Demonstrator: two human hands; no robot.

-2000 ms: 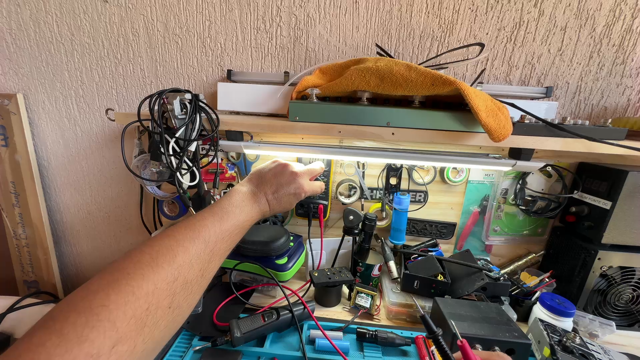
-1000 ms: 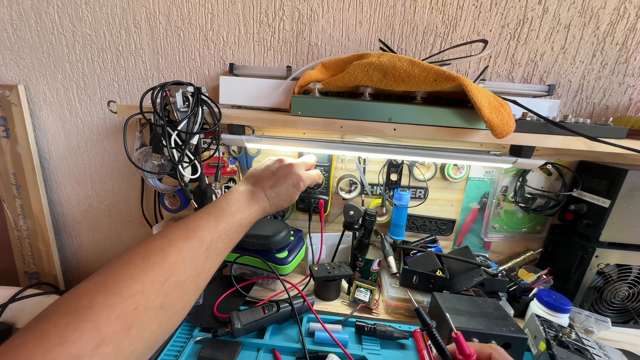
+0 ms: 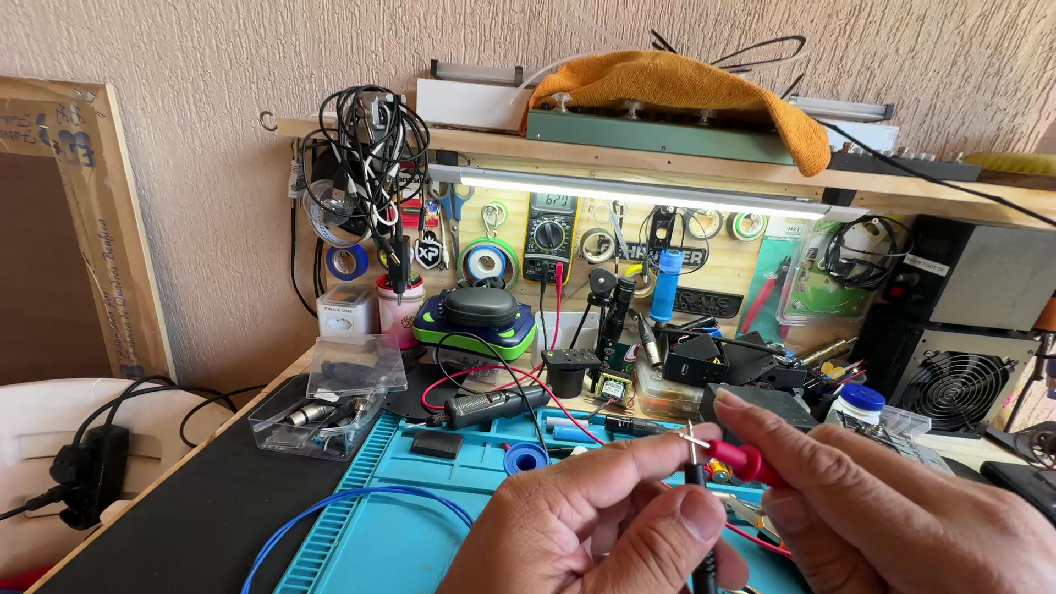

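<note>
My left hand (image 3: pixel 594 511) grips the black test probe (image 3: pixel 697 483) at the lower centre, its metal tip pointing up. From the right, my right hand (image 3: pixel 891 503) holds the red test probe (image 3: pixel 742 460). The two metal tips cross just beyond my fingertips and appear to touch. A yellow and black digital multimeter (image 3: pixel 550 235) hangs on the wooden back panel, with lit digits on its display. Black and red leads run down from its sockets to the bench. A blue silicone work mat (image 3: pixel 388 536) lies below my hands.
Blue cable (image 3: pixel 330 499) curves over the mat's left part. A clear box of connectors (image 3: pixel 309 429) stands at left. Beyond my hands are a black handheld tool (image 3: pixel 495 406), a solder spool (image 3: pixel 525 459), a dark metal box (image 3: pixel 763 408) and a white jar with blue lid (image 3: pixel 858 404).
My left hand has come down from the multimeter and now holds the black probe. My right hand has moved further into view with the red probe. The probe tips now cross.
</note>
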